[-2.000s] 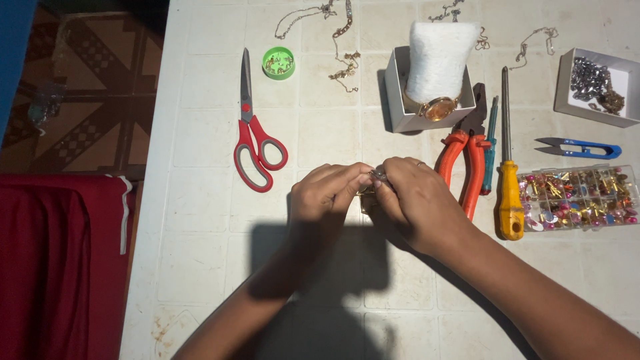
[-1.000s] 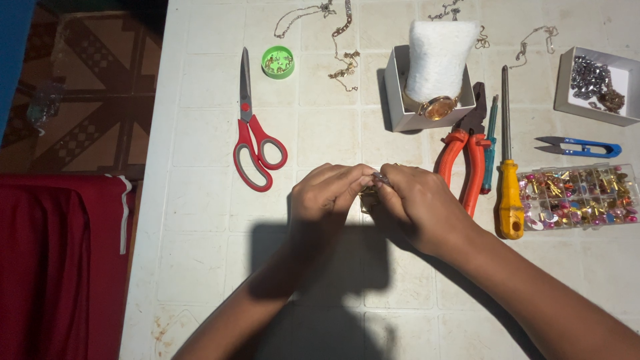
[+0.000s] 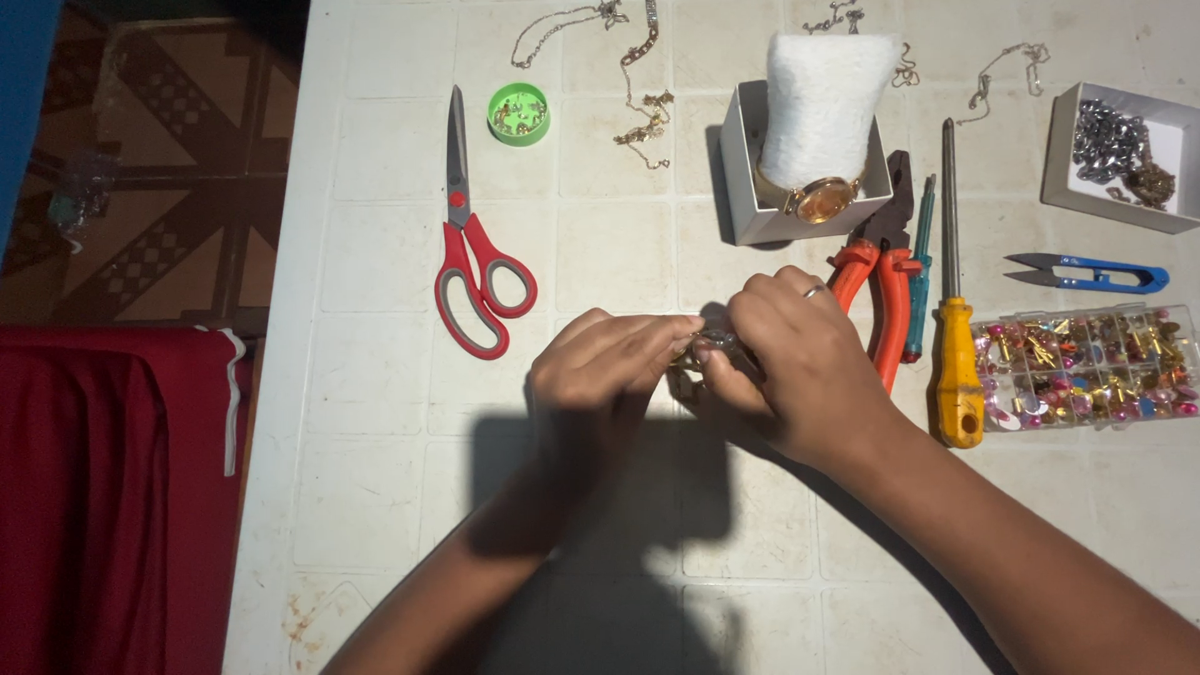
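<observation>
Both hands meet near the middle of the head view, over the white table. Between their fingertips is a small metal piece of jewellery (image 3: 714,339), partly hidden, with gold-coloured parts hanging below it. My left hand (image 3: 605,361) pinches its left side with thumb and fingers. My right hand (image 3: 797,361), with a ring on one finger, grips its right side. Red-handled scissors (image 3: 469,253) lie to the left of the hands. Just beyond the right hand are orange-handled pliers (image 3: 889,291). A gold-coloured wristwatch (image 3: 825,200) is strapped round a white cushion (image 3: 825,112) in an open box (image 3: 745,178).
A green lid (image 3: 518,139) holds small pieces. Chains (image 3: 642,122) lie along the far side. At right are a yellow-handled screwdriver (image 3: 959,375), a teal screwdriver (image 3: 917,300), blue thread snips (image 3: 1097,274), a compartment box of beads (image 3: 1087,370) and a small box of chains (image 3: 1078,202).
</observation>
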